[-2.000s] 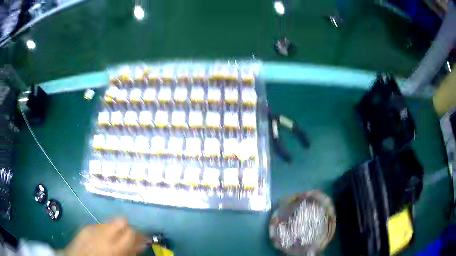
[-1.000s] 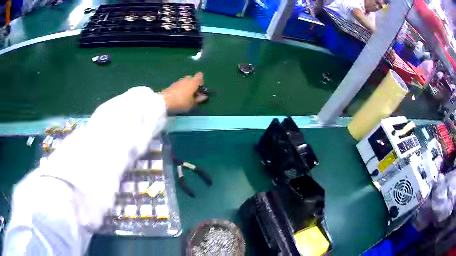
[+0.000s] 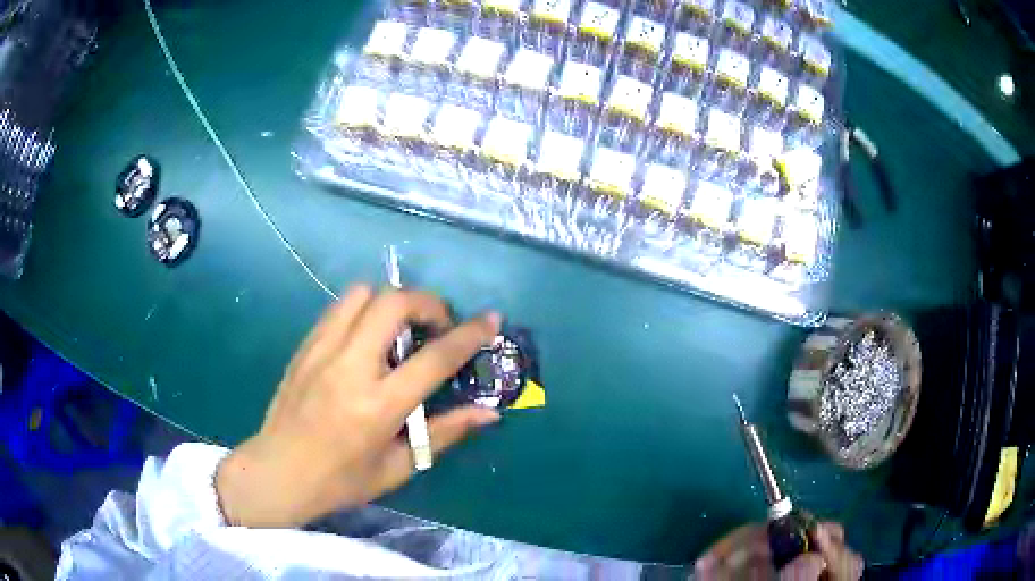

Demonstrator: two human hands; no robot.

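My left hand (image 3: 352, 397) grips a round circuit board (image 3: 495, 370) between thumb and forefinger, at a small black holder with a yellow corner (image 3: 530, 395). Pale tweezers (image 3: 419, 438) lie through the same hand, under the fingers. My right hand (image 3: 783, 554), partly cut off by the bottom edge, holds a soldering iron (image 3: 765, 462) with its tip pointing up and left, apart from the board. The solder wire (image 3: 233, 165) runs from the top left to my left hand; its end is hidden there.
Two round boards (image 3: 136, 186) lie at the left. A clear blister tray (image 3: 545, 233) of white-yellow parts spans the top. A tub of metal shavings (image 3: 807, 380) stands right, beside a black stand (image 3: 985, 409). Side cutters (image 3: 865, 170) lie beyond the tray. Stacked trays (image 3: 17, 170) stand far left.
The view has swung down and left. My left hand has come back from the far green surface to the holder with a board. My right hand and the iron now show.
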